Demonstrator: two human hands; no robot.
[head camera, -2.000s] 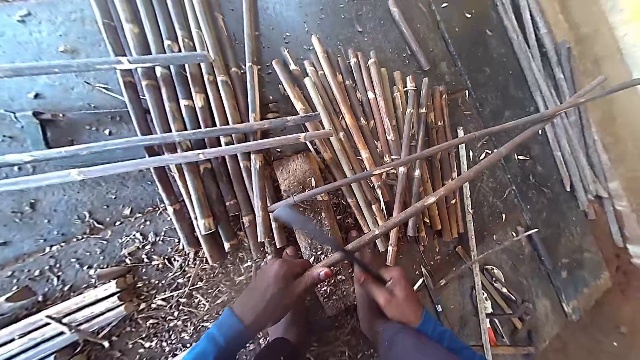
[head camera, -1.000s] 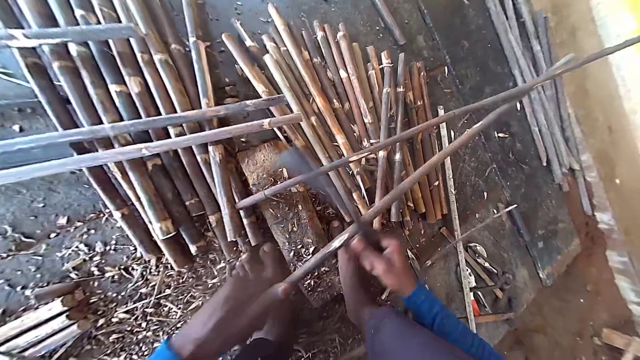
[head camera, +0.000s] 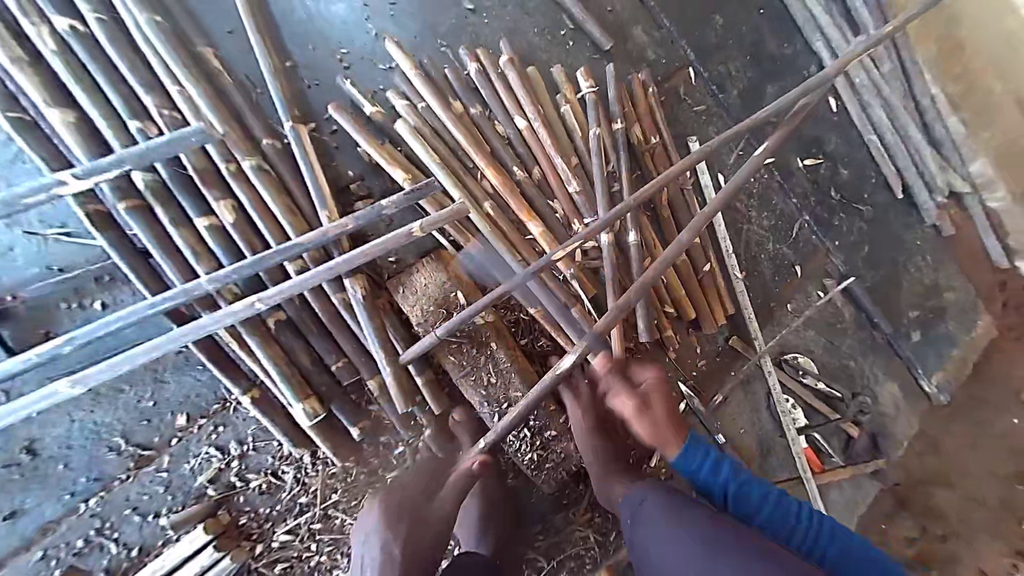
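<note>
My left hand (head camera: 416, 504) grips the lower end of a long wooden pole (head camera: 664, 264), which slants up to the right over a wooden block (head camera: 480, 352). My right hand (head camera: 636, 396) is closed on the handle of a bladed tool, likely a machete; its grey blade (head camera: 520, 280) is motion-blurred, points up-left and passes beside the pole. A second thin pole (head camera: 552, 256) lies above the held one, its near end over the block. My bare feet (head camera: 596, 440) rest at both sides of the block's lower part.
Thick bamboo-like poles (head camera: 200, 216) lie in a row at left, crossed by grey poles (head camera: 264, 300). Short cut sticks (head camera: 512, 168) lie behind the block. At right are a thin measuring strip (head camera: 752, 320), hand tools (head camera: 812, 384) and grey sticks (head camera: 872, 120). Shavings cover the ground.
My left hand has moved down and left from my right hand, still on the pole. The blade has shifted and now points more steeply upward than two seconds ago.
</note>
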